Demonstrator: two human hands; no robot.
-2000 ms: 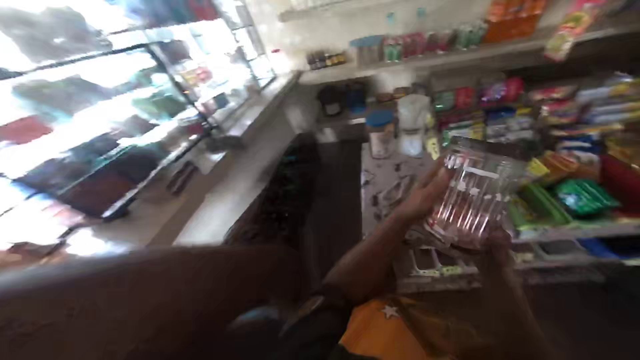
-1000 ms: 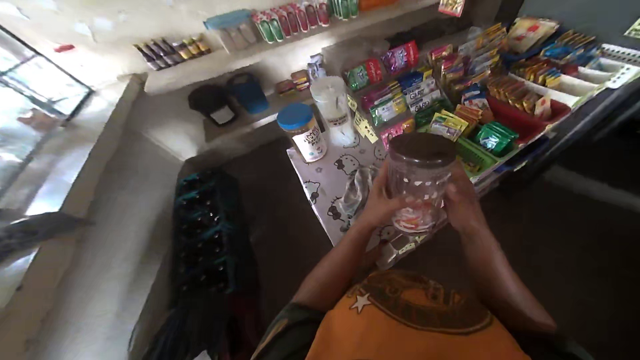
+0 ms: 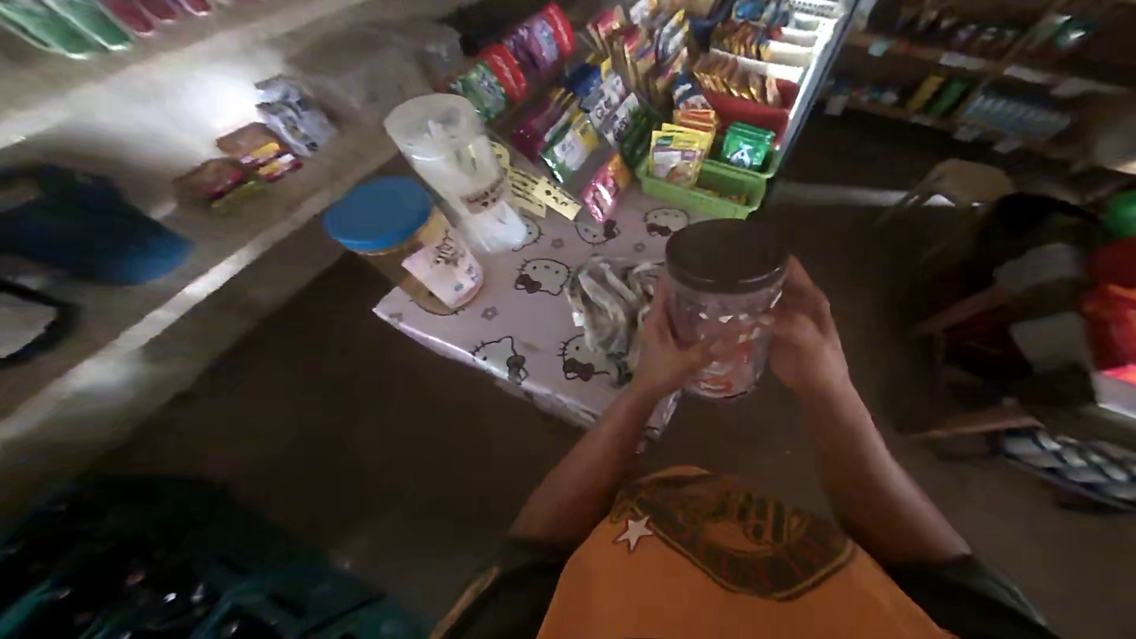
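A clear plastic jar (image 3: 723,311) with a dark brown lid is held upright between both hands, with some reddish and white items low inside it. My left hand (image 3: 670,351) grips its left side, and my right hand (image 3: 803,328) wraps the right side. Just left of the jar, a crumpled clear plastic bag (image 3: 608,306) lies on the table with the cat-print cover (image 3: 488,333). Farther left on the cover stand a jar with a blue lid (image 3: 382,213) and a tall translucent container (image 3: 457,169) with white contents.
Snack packets (image 3: 577,138) and a green plastic basket (image 3: 701,195) of sachets fill the table's back. A ledge (image 3: 222,240) runs along the left, holding small packs (image 3: 248,160). Dark teal crates (image 3: 177,568) stand at lower left. A person (image 3: 1021,284) is at the right, near shelves.
The view has swung about and moved closer to the table. The jar, tilted two seconds ago, is now upright in both hands, past the table's right edge in view.
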